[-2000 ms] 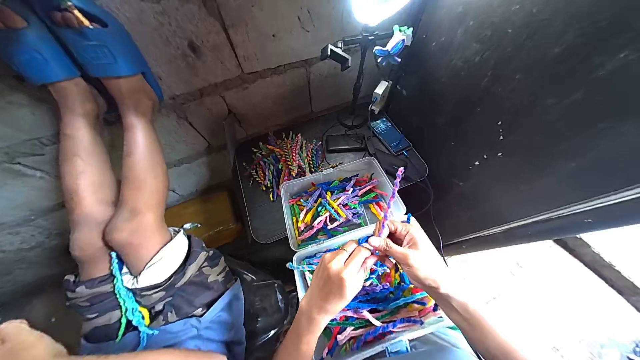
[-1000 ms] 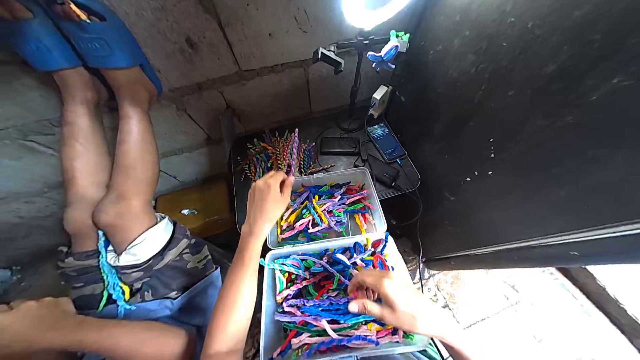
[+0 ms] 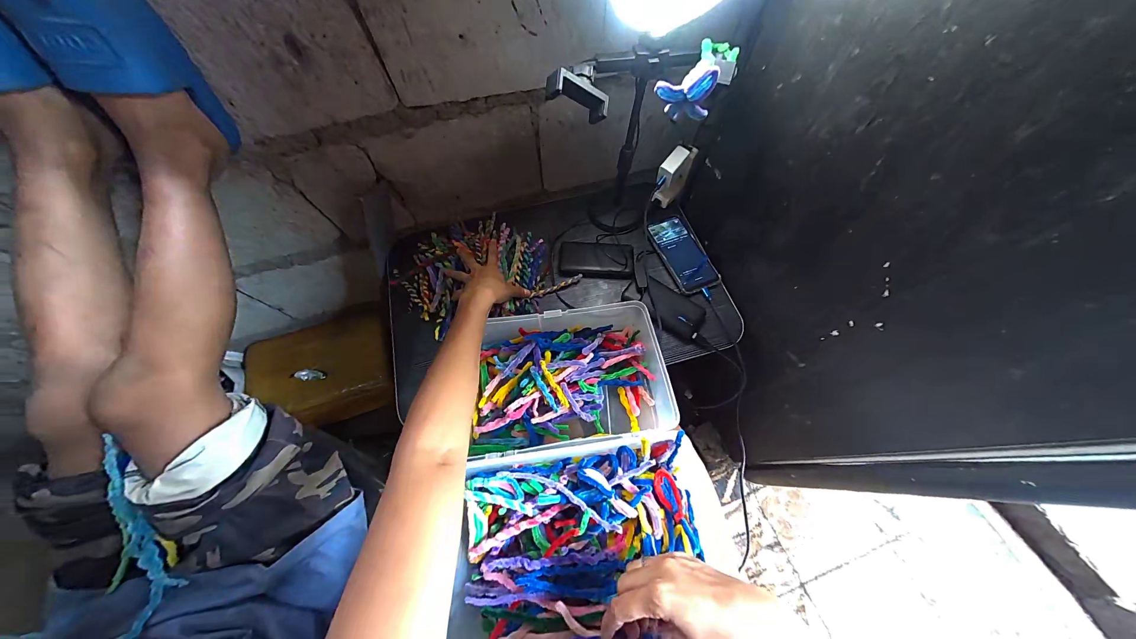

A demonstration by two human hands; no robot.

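Observation:
My left hand (image 3: 484, 277) reaches forward with its fingers spread over a pile of twisted multicolored pipe-cleaner strands (image 3: 435, 288) on a small dark table. My right hand (image 3: 666, 595) is down among fuzzy pipe-cleaner pieces (image 3: 550, 568) in the near plastic container, its fingertips hidden, so whether it grips one cannot be told. The far clear plastic container (image 3: 667, 404), in front of the pile, holds more short pieces in many colors.
On the table (image 3: 413, 382) stand a ring-light stand (image 3: 628, 146), a phone (image 3: 682, 253) and a black power bank (image 3: 596, 259) with cables. A black panel (image 3: 914, 222) rises at right. A person's legs (image 3: 177, 293) and a wooden stool (image 3: 319, 364) are at left.
Two seconds ago both hands held a purple twisted strand together. My left hand then carried it forward to the pile and has spread its fingers there. My right hand has moved down into the near container.

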